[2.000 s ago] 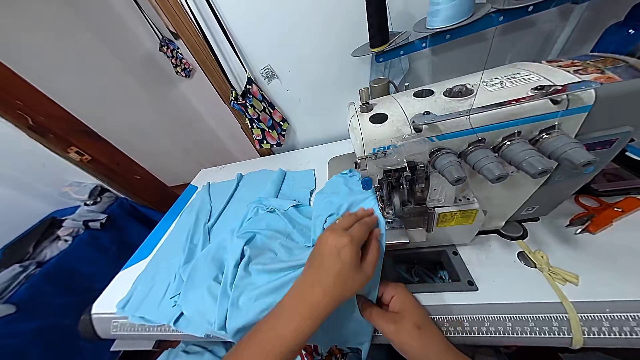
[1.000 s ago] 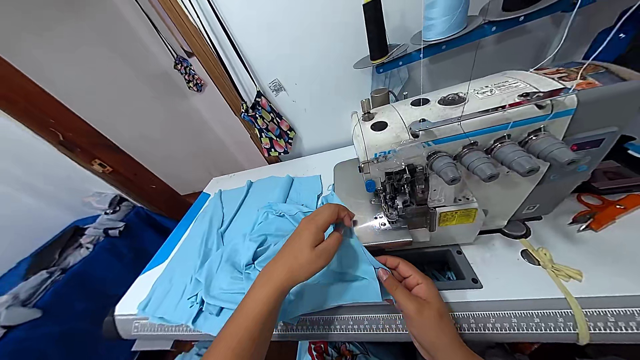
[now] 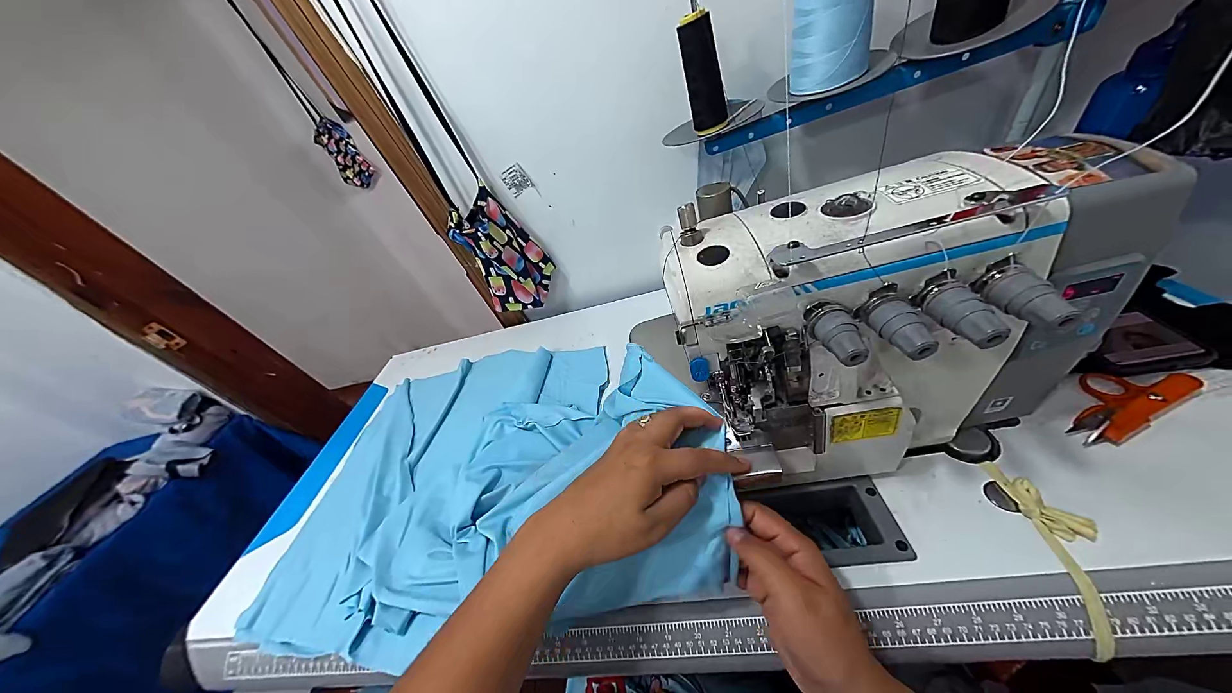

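Note:
Light blue knit fabric (image 3: 433, 510) lies bunched over the left part of the white sewing table, its right edge beside the needle area of an overlock sewing machine (image 3: 924, 260). My left hand (image 3: 635, 481), with a ring on it, rests on top of the fabric, its fingertips at the edge just in front of the presser foot area. Lower down, my right hand (image 3: 789, 587) pinches the same edge between thumb and fingers, beside the open trim recess (image 3: 833, 525). Whether the fabric lies under the presser foot is not clear.
Orange-handled scissors (image 3: 1141, 404) lie right of the machine. A yellow knotted strip (image 3: 1059, 539) hangs over the table's front edge, across a measuring tape (image 3: 1011, 616). Thread cones (image 3: 830, 43) stand behind. Blue cloth with garments (image 3: 192, 539) is at the left.
My left hand has moved up along the fabric edge toward the needle area since one second ago. The fabric's upper right part now reaches the machine's front again, as it did two seconds ago.

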